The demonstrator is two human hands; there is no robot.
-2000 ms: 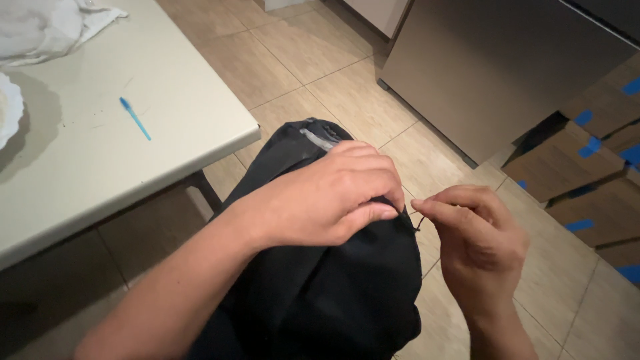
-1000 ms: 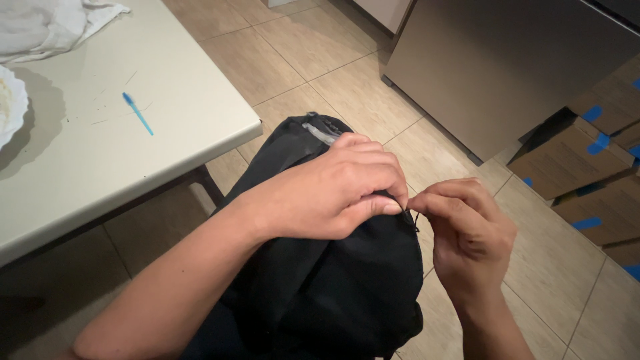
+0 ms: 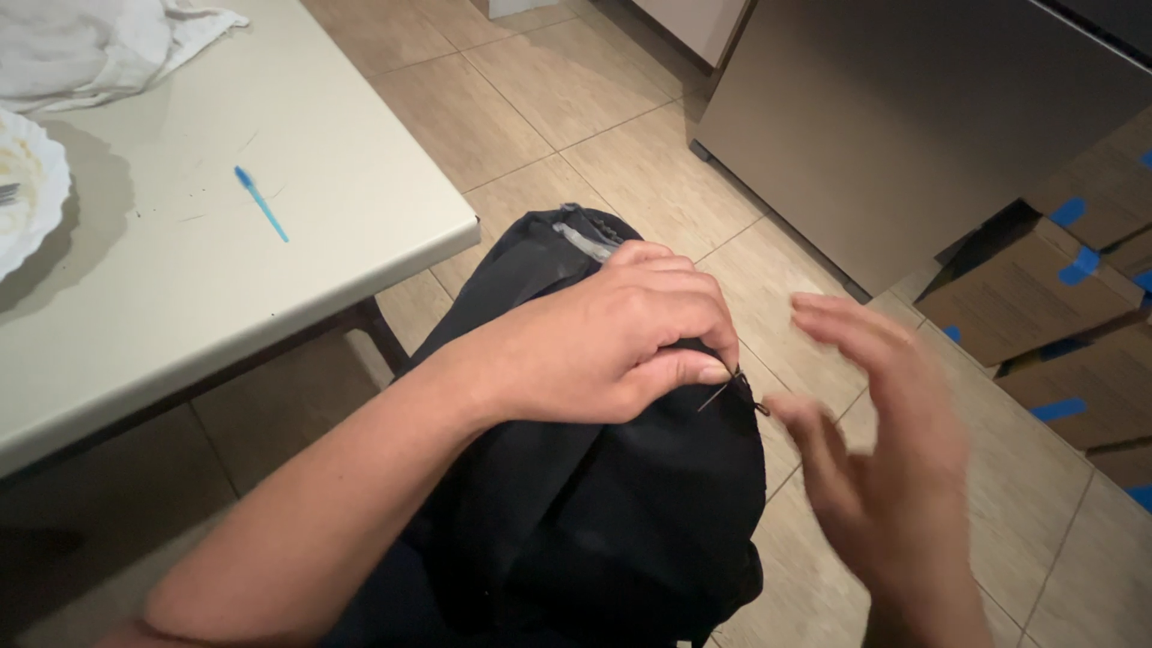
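Note:
Black fabric, perhaps a bag or garment (image 3: 630, 504), lies bunched over my lap, with a greyish strip near its far end. My left hand (image 3: 648, 342) pinches the fabric's right edge between thumb and fingers. A thin sewing needle (image 3: 713, 398) sticks out below that thumb tip, lying against the fabric. Dark thread (image 3: 760, 408) forms a small loop at the edge. Just to the right, my right hand (image 3: 882, 432) is raised and blurred, thumb and fingers apart, holding nothing visible.
On the pale table (image 3: 360, 180) at left lie a blue seam ripper or pen-like tool (image 3: 262, 205), a white cloth (image 3: 81, 45) and a scalloped plate (image 3: 31, 189) with a fork. A large appliance (image 3: 882, 117) and cardboard boxes (image 3: 1035, 288) with blue tape stand at right.
My right hand has parted its pinching fingers and moved a little away from the fabric edge. The needle now shows below my left thumb, which still pinches the fabric.

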